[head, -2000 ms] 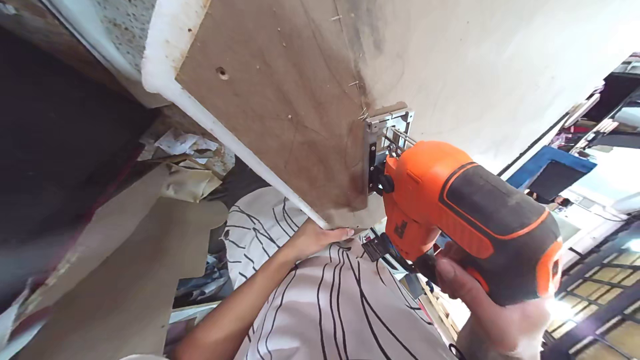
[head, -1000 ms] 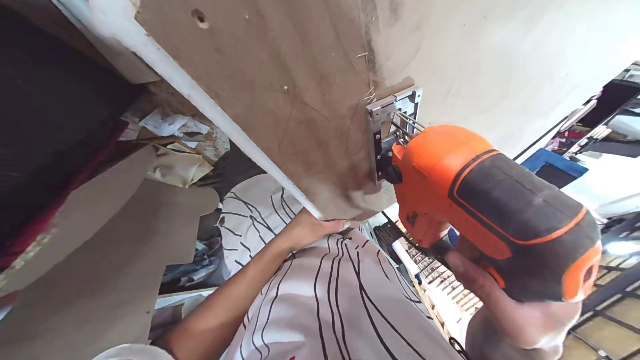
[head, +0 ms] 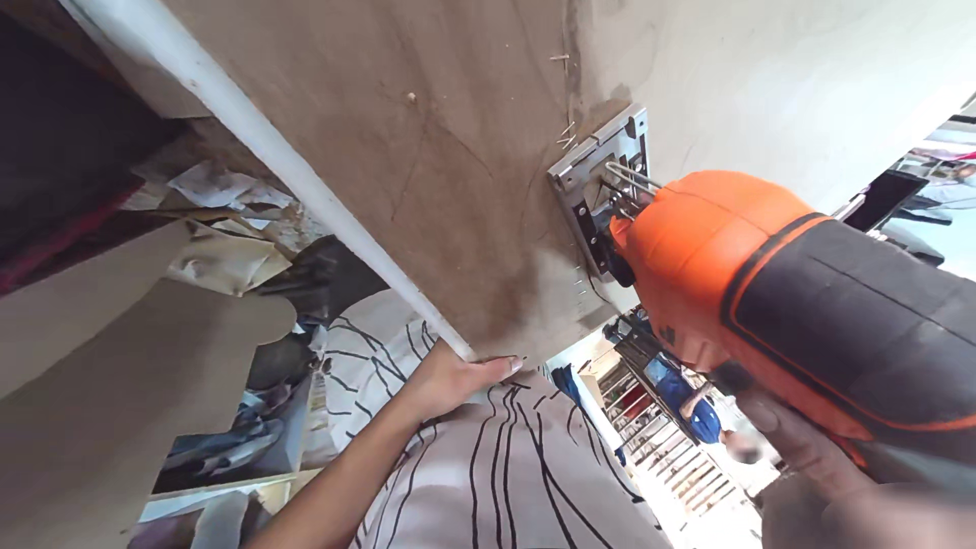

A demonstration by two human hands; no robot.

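My right hand (head: pixel 816 465), low at the right, is closed round the handle of an orange and black jigsaw (head: pixel 732 221). The jigsaw's metal base plate (head: pixel 602 183) lies against a brown, dust-marked board (head: pixel 465 152) with a pale area at its right. Whether the blade is in the board is hidden. My left hand (head: pixel 457 381) grips the board's near corner, its thumb on top and its fingers hidden below. A cut line runs near the base plate, with small splinters beside it. The board's left edge is white.
Left of the board lie brown sheet offcuts (head: pixel 137 396), crumpled paper (head: pixel 221 191) and cloth scraps (head: pixel 229 442). A dark surface (head: pixel 61 130) fills the upper left. A person in blue (head: pixel 690 396) is in the background beyond the board, near a slatted rack (head: pixel 671 457).
The jigsaw has come closer to the camera and looks larger in the view. My left hand stays at the board's corner. The view has shifted a little.
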